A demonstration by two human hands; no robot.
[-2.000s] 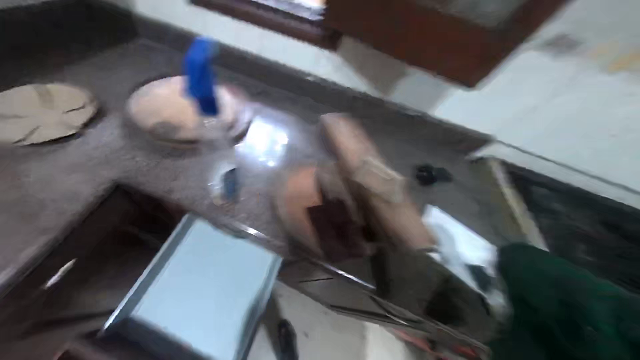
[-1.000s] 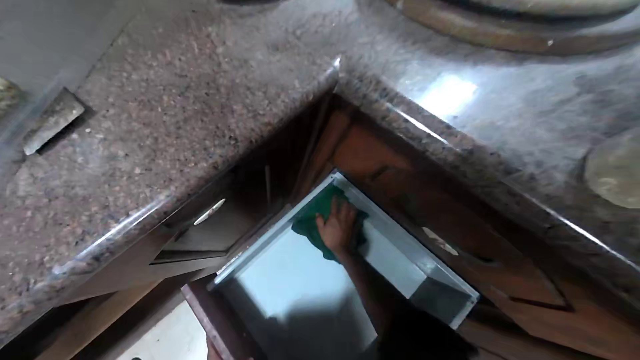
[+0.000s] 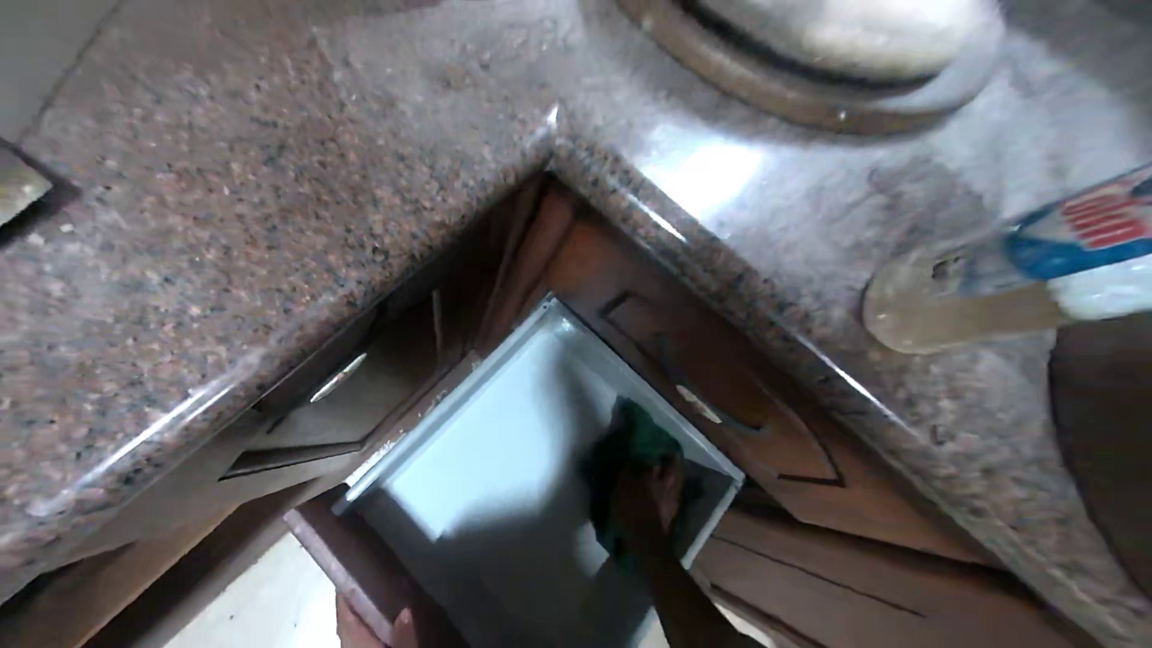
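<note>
My right hand (image 3: 650, 504) presses a green cloth (image 3: 634, 441) inside a drawer with a pale interior (image 3: 481, 423), near the side wall by the wooden cabinet. Its fingers are partly in shadow. At the bottom, my left hand (image 3: 373, 625) grips the edge of the brown drawer front (image 3: 360, 567); only some fingers show. The drawer stands pulled out below the inner corner of a speckled granite countertop (image 3: 270, 225).
Wooden cabinet doors (image 3: 693, 360) with metal handles flank the drawer. On the countertop at right lies a clear bottle with a blue and red label (image 3: 954, 288). A round, raised object (image 3: 810, 63) sits at the top; a flat block (image 3: 18, 184) is at far left.
My right hand has moved with the green cloth from the drawer's back corner to its side wall. The bottle now shows at right. Since the oldest frame, the view has swung down to the drawer.
</note>
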